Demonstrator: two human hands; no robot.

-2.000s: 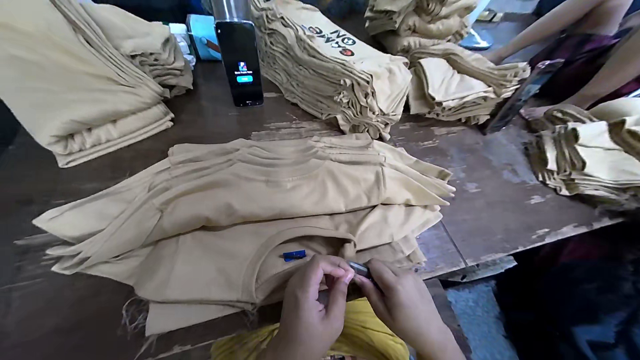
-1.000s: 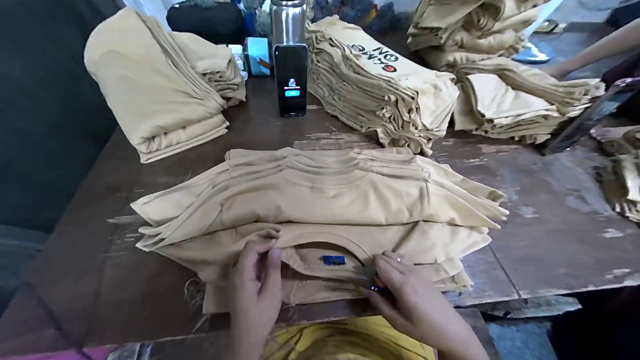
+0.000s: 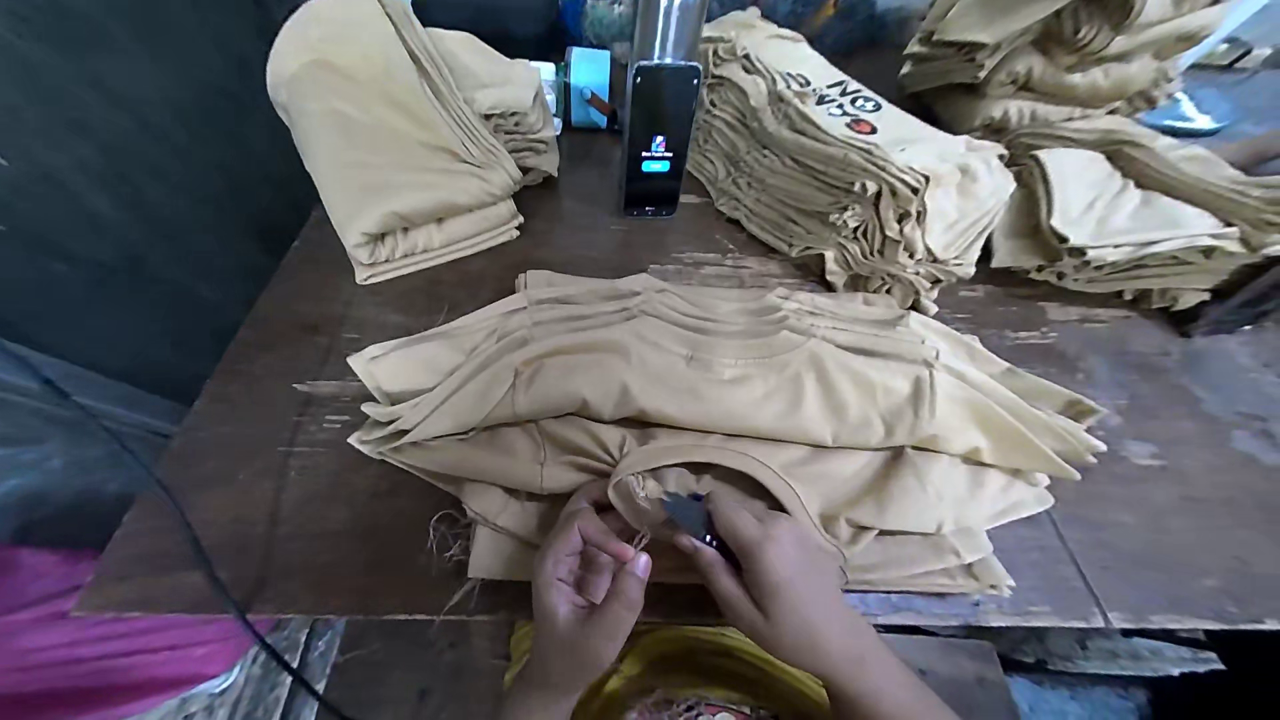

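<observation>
Tan T-shirts [image 3: 720, 390] lie in an overlapping stack on the wooden table. My left hand [image 3: 590, 590] pinches loose thread at the left side of the nearest shirt's neckline [image 3: 700, 455]. In my right hand [image 3: 775, 565] is a small dark cutting tool, seemingly thread snips [image 3: 690, 515], its blades pointing left inside the neck opening beside the left fingers. Whether the blades touch the thread cannot be told. A tuft of loose threads [image 3: 452, 535] hangs from the stack's left end.
Folded tan fabric [image 3: 400, 150] stands at the back left. Behind the shirts are a phone [image 3: 660, 140], a metal bottle [image 3: 670, 30] and a printed fabric stack [image 3: 850, 170]. More folded fabric [image 3: 1130, 210] lies right. Below the table edge is a yellow cloth-lined container [image 3: 670, 660] holding scraps.
The left hand has moved from the neckline's upper left edge down to loose thread there. The right hand has brought the tool left across the neck opening, and the blue neck label is no longer visible.
</observation>
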